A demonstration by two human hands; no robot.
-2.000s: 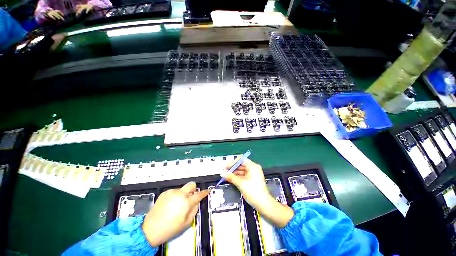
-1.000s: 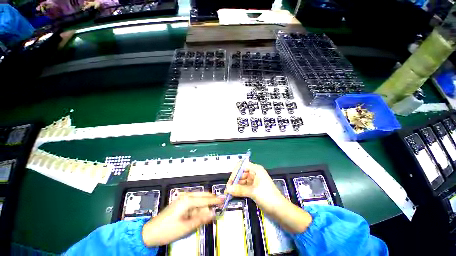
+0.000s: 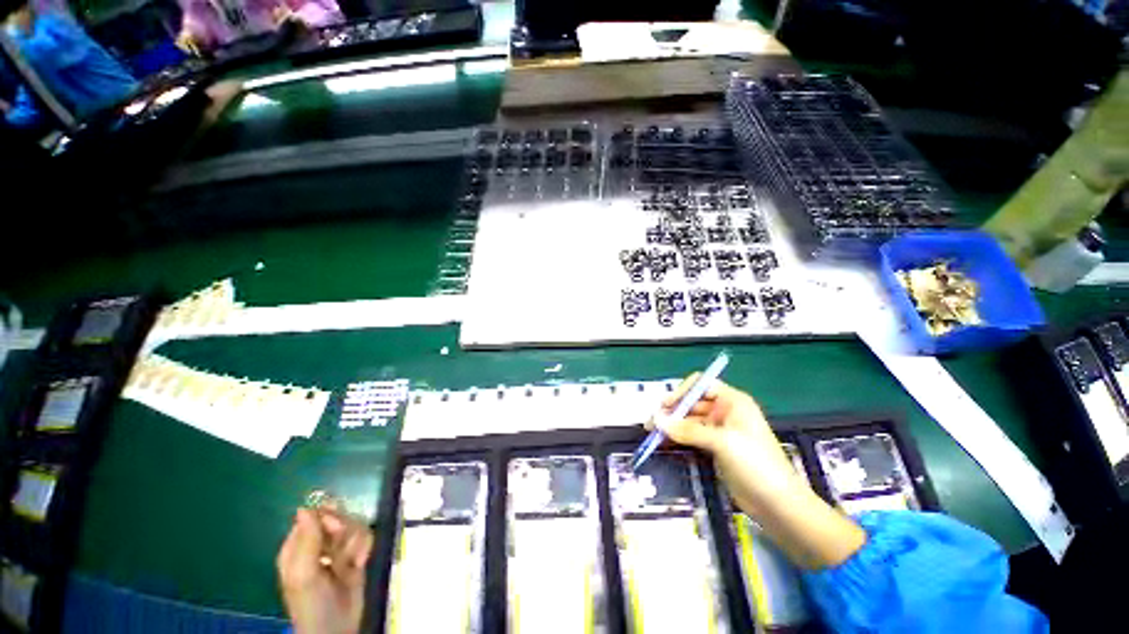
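My right hand [image 3: 731,452] holds a slim blue-violet tool [image 3: 681,411]. Its lower tip is at the upper end of the third phone housing [image 3: 669,557] from the left in the black tray [image 3: 495,545]. My left hand [image 3: 324,564] is low, just left of the tray, with thumb and fingers bent near each other. A small pale scrap [image 3: 324,500] shows at its fingertips; whether it is held or lies on the mat is unclear. A white sticker strip [image 3: 532,412] with small dark pieces lies behind the tray.
Black modules [image 3: 706,306] stand in rows on a white board [image 3: 532,285]. Clear trays [image 3: 842,161] are stacked behind. A blue bin [image 3: 1009,291] holds tan scraps. Spare strips [image 3: 235,396] and another phone tray [image 3: 93,434] are at left. People in blue and pink are at upper left.
My left hand has left the middle phone and moved left, beyond the tray. My right hand still holds the tool near the same phone's upper end. The view has shifted, so things sit further right.
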